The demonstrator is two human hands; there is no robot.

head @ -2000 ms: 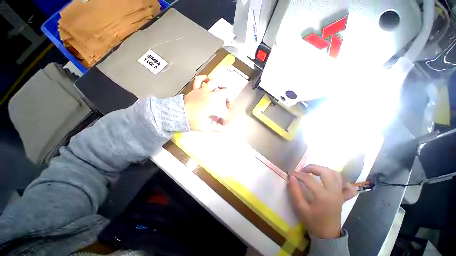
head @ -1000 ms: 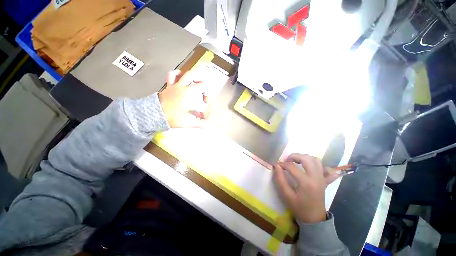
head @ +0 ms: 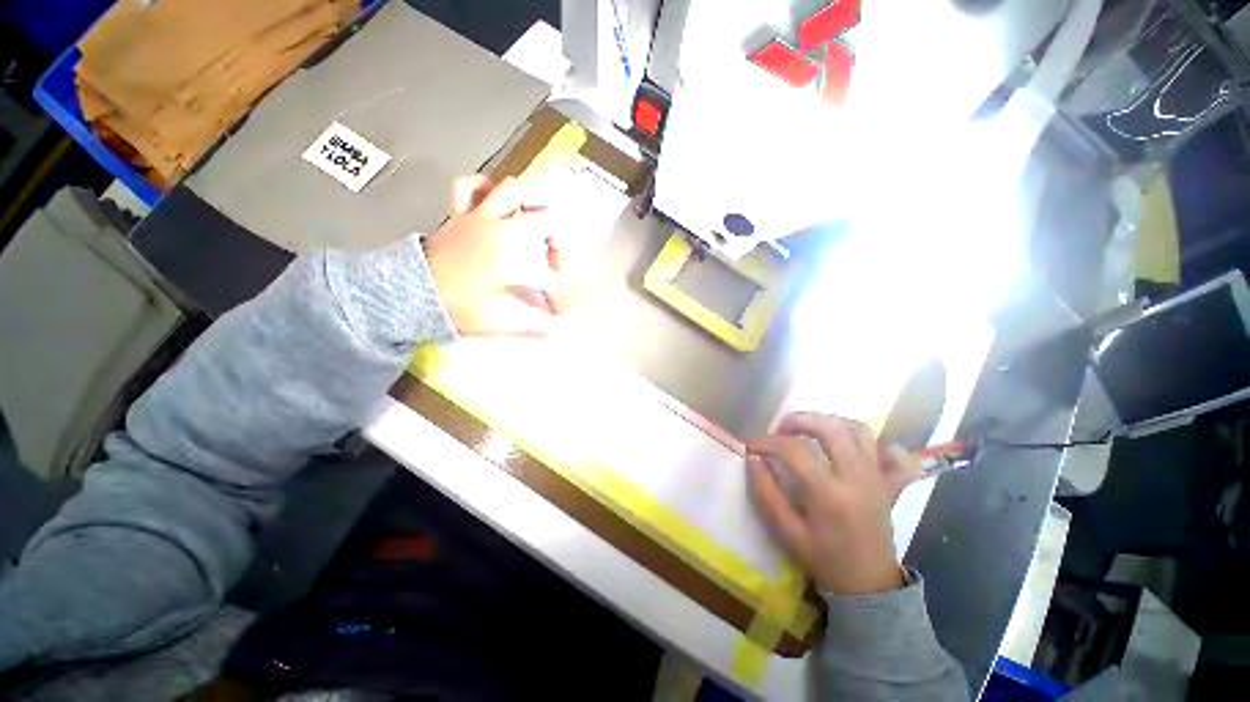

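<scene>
A grey-brown fabric panel (head: 624,329) lies on the white template board (head: 473,473), under the machine head. Its front edge and corner show near my right hand; glare hides much of it. My left hand (head: 500,261) rests on the panel's left part, fingers spread and slightly bent, partly washed out by light. My right hand (head: 829,494) lies palm down with fingertips at the panel's front corner. A yellow-edged label clamp (head: 720,291) sits between the hands under the head. An orange-red and black tool (head: 946,453) is beside my right fingers; I cannot tell if they touch it.
The white machine head (head: 877,151) is at top centre, with strong glare. A labelled grey-brown panel (head: 439,82) lies left of it. Orange panels (head: 206,69) fill a blue bin, top left. A beige-grey stack (head: 82,329) is far left. A tilted screen (head: 1179,354) is right.
Since the oldest frame the whole view has shifted, so the scene sits further left and slightly higher. Both hands keep about the same places on the panel.
</scene>
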